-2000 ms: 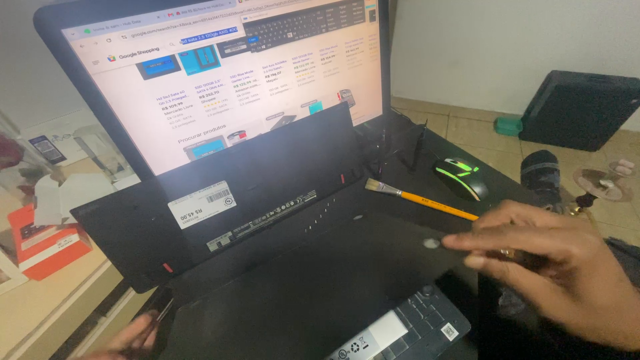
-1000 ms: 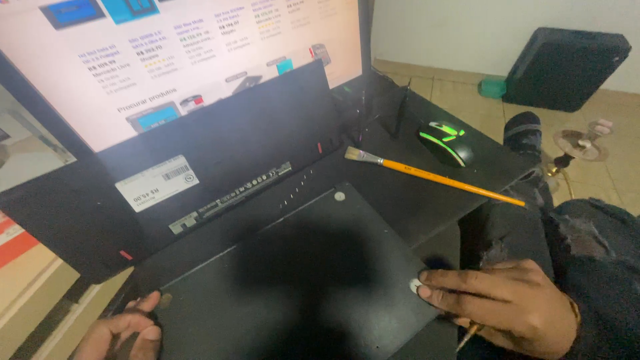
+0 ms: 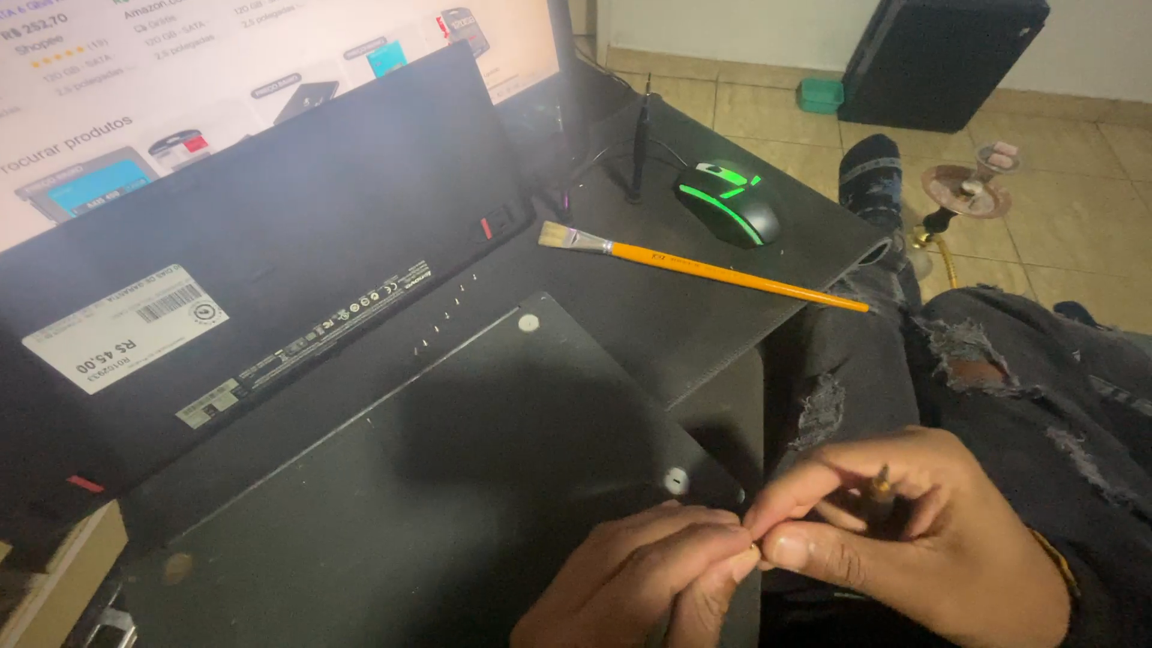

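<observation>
My left hand (image 3: 643, 576) and my right hand (image 3: 900, 540) meet at their fingertips above the near right corner of a dark laptop cover panel (image 3: 360, 504). Something tiny is pinched between them, mostly hidden by the fingers. My right hand also keeps a thin tool with a pointed metal tip (image 3: 883, 484) against its palm; its handle is hidden. Round pale pads (image 3: 528, 323) sit at the panel's corners, and one near my hands (image 3: 676, 481) shows a dark slot. Several small screws (image 3: 447, 315) lie in two rows beyond the panel.
A black laptop part with labels (image 3: 297, 225) leans before a lit screen (image 3: 81, 99). A flat paintbrush with an orange handle (image 3: 720, 270), a mouse with green lights (image 3: 729, 202) and a dark screwdriver (image 3: 641, 144) are on the black mat (image 3: 621, 315). A hookah (image 3: 963, 193) stands on the floor.
My left hand has left the panel's left edge and come over to my right hand. My right hand has moved off the pad at the panel's right side. The view has shifted downward and right.
</observation>
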